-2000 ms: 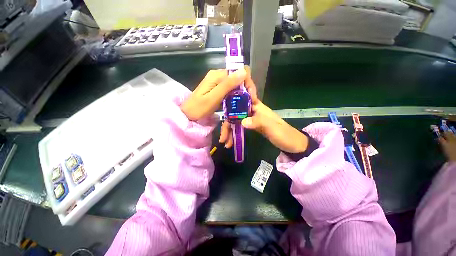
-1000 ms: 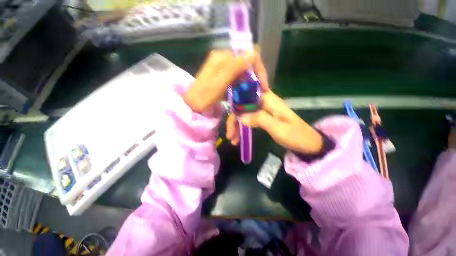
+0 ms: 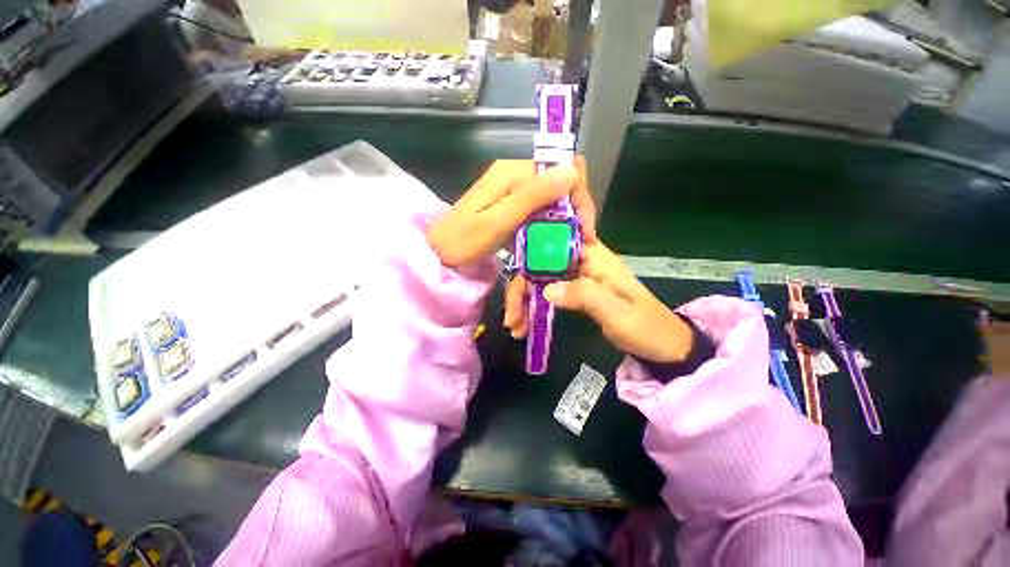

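A smartwatch (image 3: 548, 246) with a purple-and-white strap is held upright in front of me, its square screen lit solid green. My left hand (image 3: 498, 210) grips the upper strap just above the watch body. My right hand (image 3: 620, 305) holds the watch from the right, its thumb at the screen's lower edge; other fingers are hidden behind. A white paper label (image 3: 579, 399) with fine print lies on the dark-green bench below the watch.
A white tray (image 3: 255, 255) with several watch bodies lies at left on another tray. Blue (image 3: 781, 371), orange (image 3: 805, 354) and purple (image 3: 851, 357) strapped watches lie at right, near another person's pink sleeve (image 3: 958, 487). A metal post (image 3: 611, 122) stands behind.
The watch screen has gone from a dark display with text to solid green. A purple strapped watch now lies beside the orange one. The neighbour's hand is no longer seen.
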